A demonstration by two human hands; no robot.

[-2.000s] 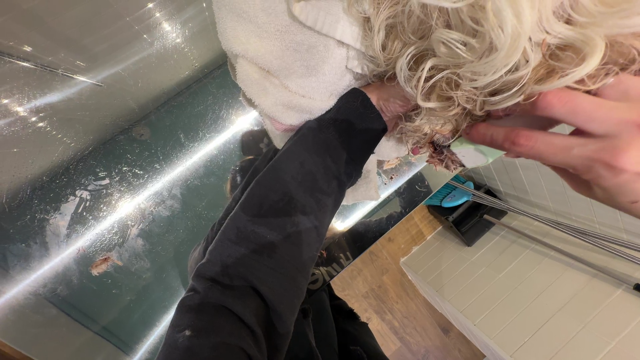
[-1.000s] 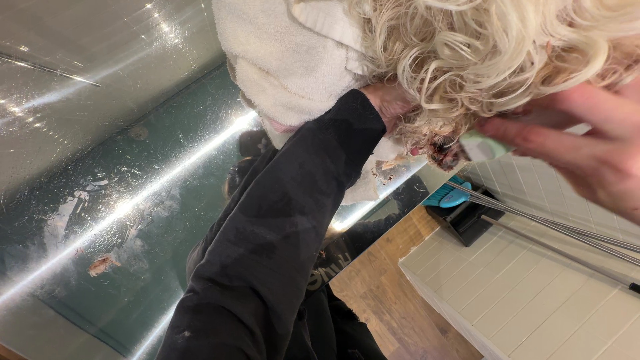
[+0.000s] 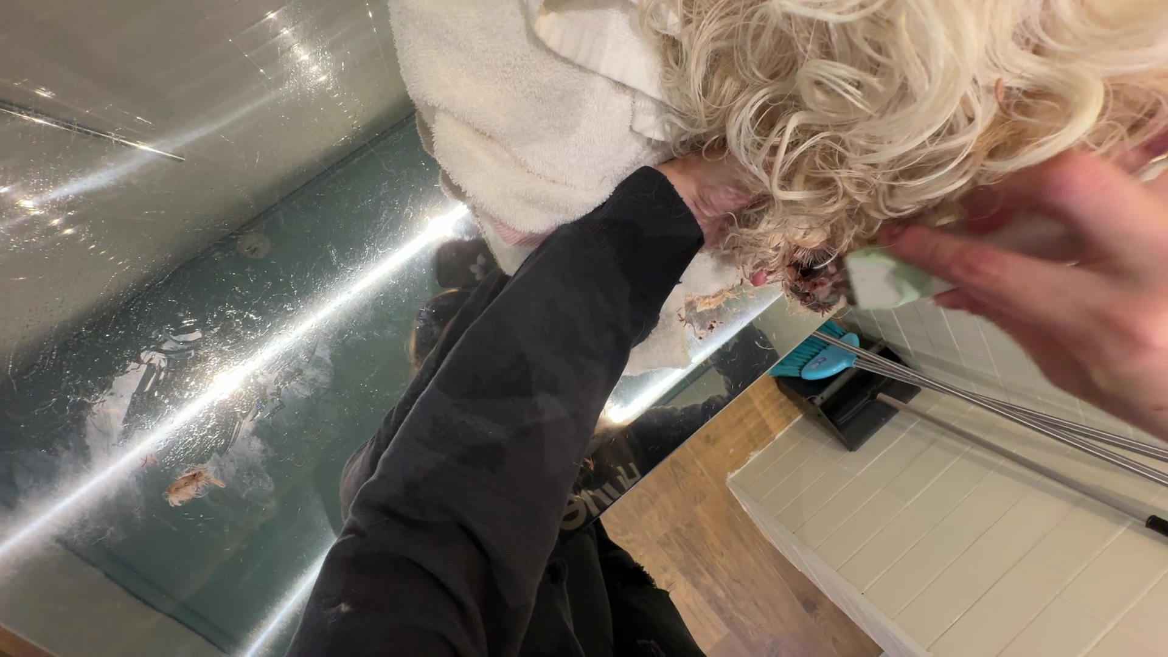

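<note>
Curly cream-coloured hair fills the upper right, with a dark, reddish, clotted patch at its lower tip. My left hand reaches under the curls from a black sleeve; its fingers are mostly hidden, so its grip cannot be seen. Between the fingers of my right hand, which is blurred, is a small pale green and white object, its end against or very near the dark patch. A white towel lies left of the hair and continues beneath my left wrist.
Below is a shiny, wet reflective surface with whitish smears and a brownish tuft. Beyond its edge are a wood floor, a pale panelled ledge, and a black dustpan with a blue brush and long metal handles.
The pale green and white object in my right hand has come up against the dark patch, where more of it shows than two seconds ago. My left arm has stayed in place.
</note>
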